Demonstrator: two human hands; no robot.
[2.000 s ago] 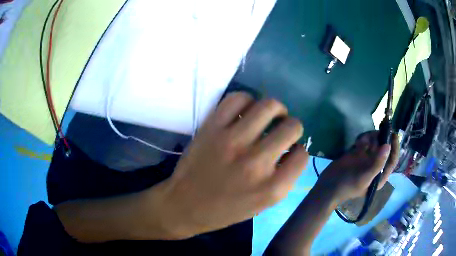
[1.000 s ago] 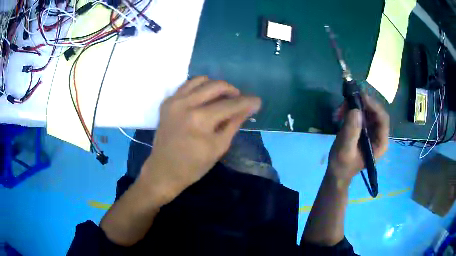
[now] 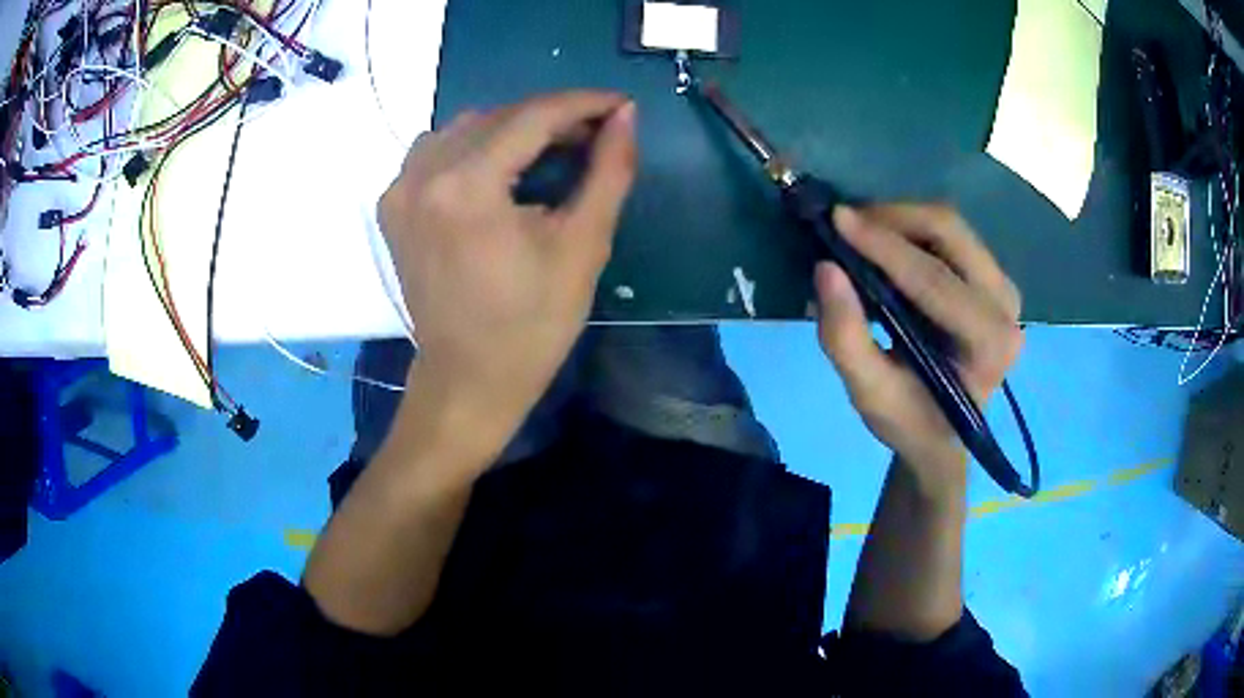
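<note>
My right hand [image 3: 928,327] holds the soldering iron [image 3: 887,300] by its black handle. The iron's metal tip is close to a tiny silvery connector [image 3: 684,77] at the lower edge of a small dark block with a pale top [image 3: 678,26]; whether they touch I cannot tell. My left hand [image 3: 498,232] is over the mat, left of the connector, with thumb and forefinger tips pinched together. Anything thin between these fingertips is too small to make out. A thin white wire [image 3: 328,371] shows beside my left wrist, below the bench edge.
The green mat [image 3: 846,82] covers the bench. At left, wire harnesses [image 3: 164,82] lie on a white sheet [image 3: 307,273]. At right are a yellow paper strip [image 3: 1050,109] and a small dark box with a yellowish face [image 3: 1169,225]. A blue stool [image 3: 102,436] stands below left.
The view has straightened and shifted. My right hand has brought the iron's tip leftward to the connector. My left hand has moved up beside the connector, its fingertips pinched.
</note>
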